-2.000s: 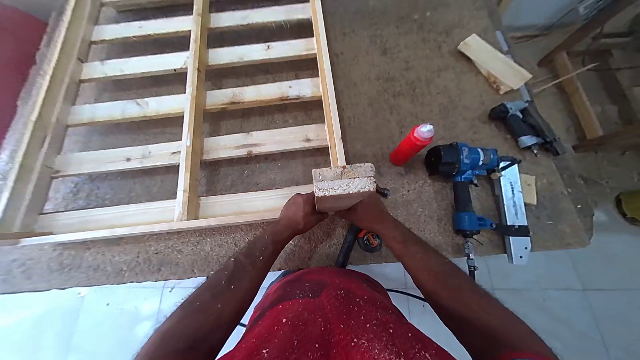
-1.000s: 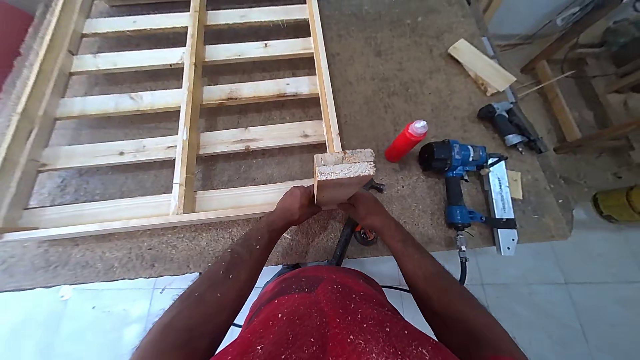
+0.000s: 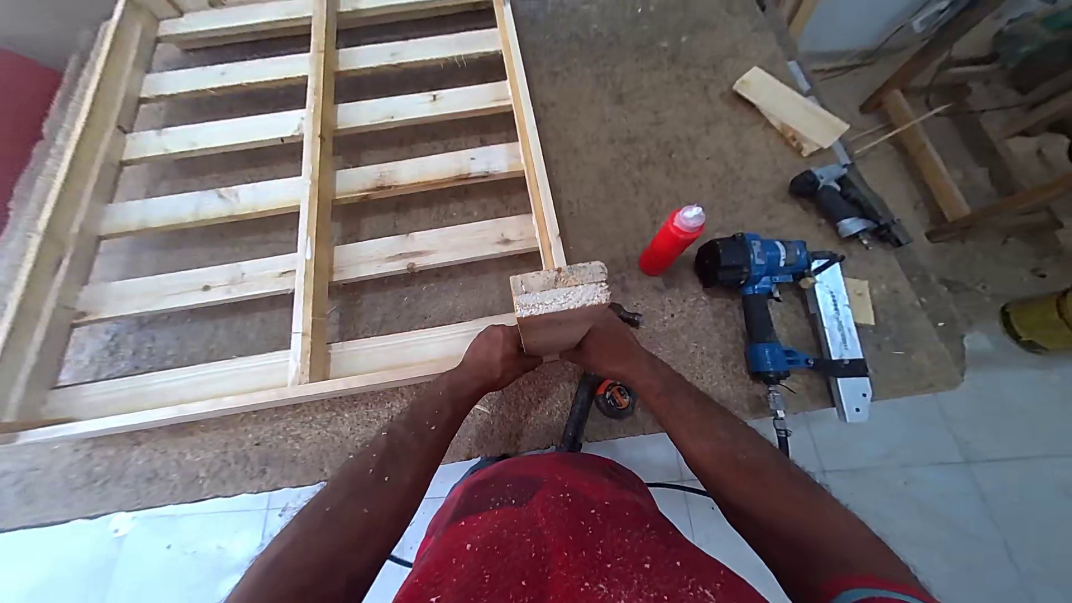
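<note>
My left hand (image 3: pixel 501 358) and my right hand (image 3: pixel 605 345) grip the two sides of a wooden block (image 3: pixel 559 311), which looks like boards stacked together, its rough sawn end facing up. The block stands at the near right corner of a slatted wooden frame (image 3: pixel 315 193) that lies on the workbench. My fingers are partly hidden behind the block. Beside my right hand the dark head of a hammer (image 3: pixel 626 316) shows, and its black handle (image 3: pixel 576 414) comes out below. A tape measure (image 3: pixel 615 398) with an orange centre lies against the handle.
On the particleboard bench (image 3: pixel 636 117) stand a red squeeze bottle (image 3: pixel 672 240), a blue pneumatic nailer (image 3: pixel 764 268) with its air hose, a smaller nail gun (image 3: pixel 842 201) and a wood offcut (image 3: pixel 791 109). A yellow metal container (image 3: pixel 1038 320) is on the tiled floor at the right.
</note>
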